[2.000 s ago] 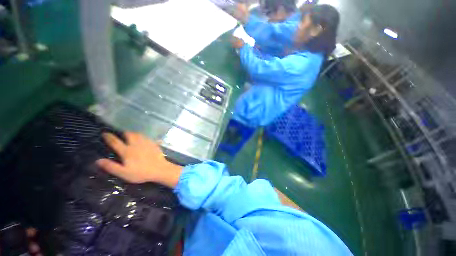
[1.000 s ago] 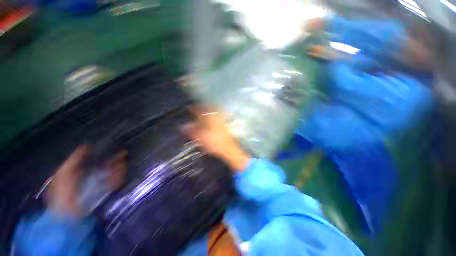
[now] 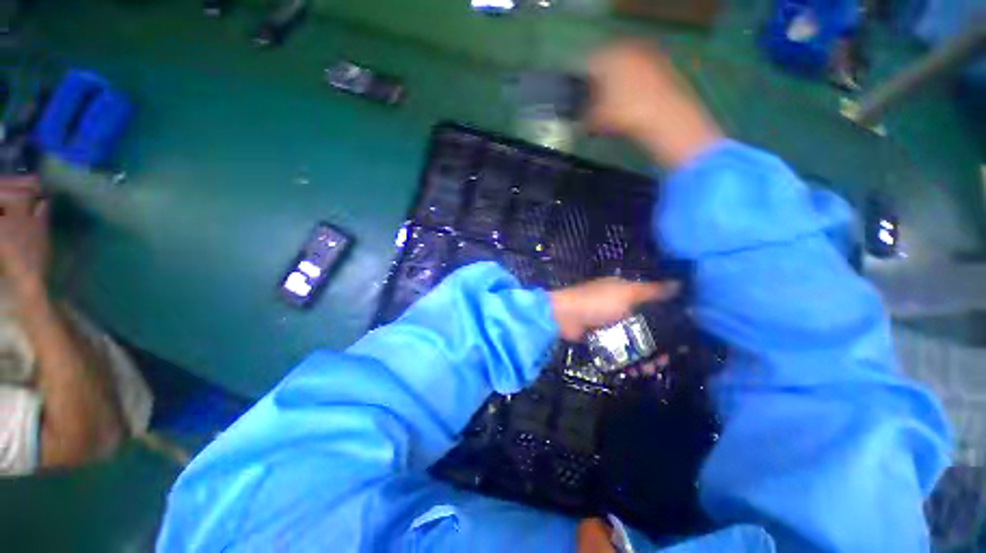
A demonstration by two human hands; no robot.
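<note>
The black blister tray (image 3: pixel 503 200) lies tilted on the green bench before me, partly covered by my sleeves. My left hand (image 3: pixel 605 306) is over its middle, holding an open phone half-assembly (image 3: pixel 622 344) with a silvery board facing up; the index finger points right. My right hand (image 3: pixel 638 95) is blurred, beyond the tray's far edge. Its fingertips are closed on the end of a dark unit (image 3: pixel 554 95); a pale patch shows just below that unit. Some tray pockets hold dark pieces, but their details are unclear.
Loose units lie on the green bench left of the tray (image 3: pixel 316 264), beyond it (image 3: pixel 365 82) and at right (image 3: pixel 883 232). A blue bin (image 3: pixel 84 117) stands far left, another blue bin (image 3: pixel 805 32) far right. Another person's arm (image 3: pixel 70 367) is at left. A clear tray (image 3: pixel 935 367) shows at right.
The view has swung left over the bench. My right hand has left the tray surface and is now beyond its far edge with a dark unit. My left hand is now over the tray's middle.
</note>
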